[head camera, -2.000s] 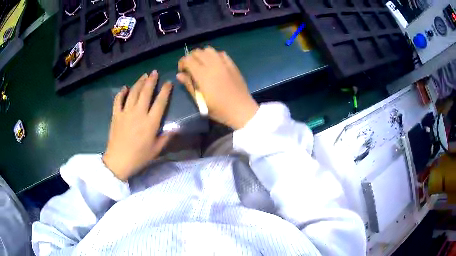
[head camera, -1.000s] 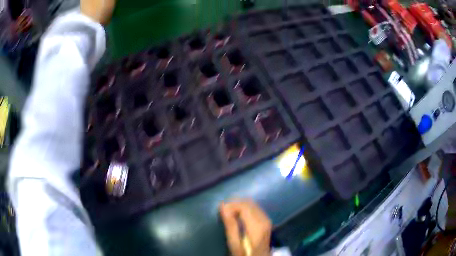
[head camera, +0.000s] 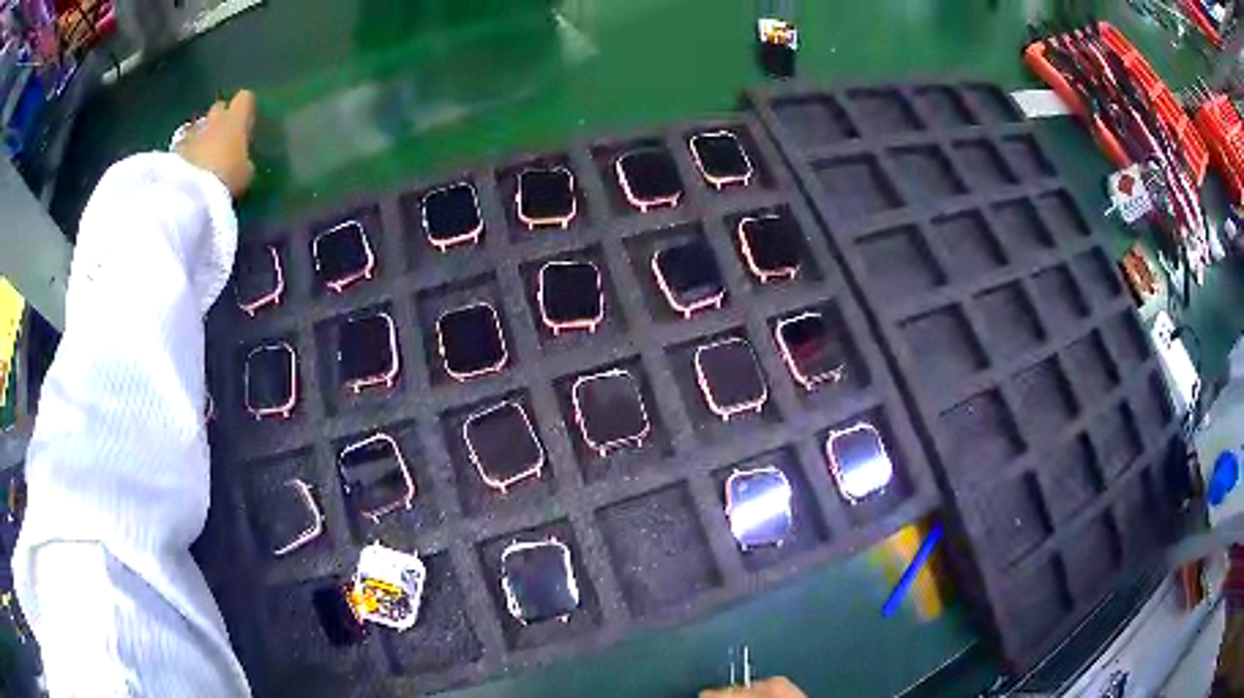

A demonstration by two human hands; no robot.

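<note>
My left hand [head camera: 221, 145] reaches past the far left edge of the foam tray [head camera: 655, 543]. A small pale edge shows beside its fingers; whether it holds anything is unclear. My right hand [head camera: 757, 689] is mostly cut off by the bottom edge; the tweezers' [head camera: 738, 667] two thin metal points stick up from it, slightly apart. The tray holds rows of watches with black screens and pinkish frames, such as this watch [head camera: 540, 580]. An opened watch housing [head camera: 389, 586] with white and yellow insides lies at the near left, its dark screen beside it.
A second foam tray [head camera: 941, 293] with empty pockets adjoins on the right. A small black and yellow-white part [head camera: 778, 47] lies on the green mat behind. Red material [head camera: 1112, 102] is at the upper right. A blue strip [head camera: 913, 571] lies near the front, beside the grey machine [head camera: 1218, 539].
The view has shifted forward over the trays. My left hand, near the body two seconds ago, now reaches far left. My right hand has dropped to the bottom edge of the view.
</note>
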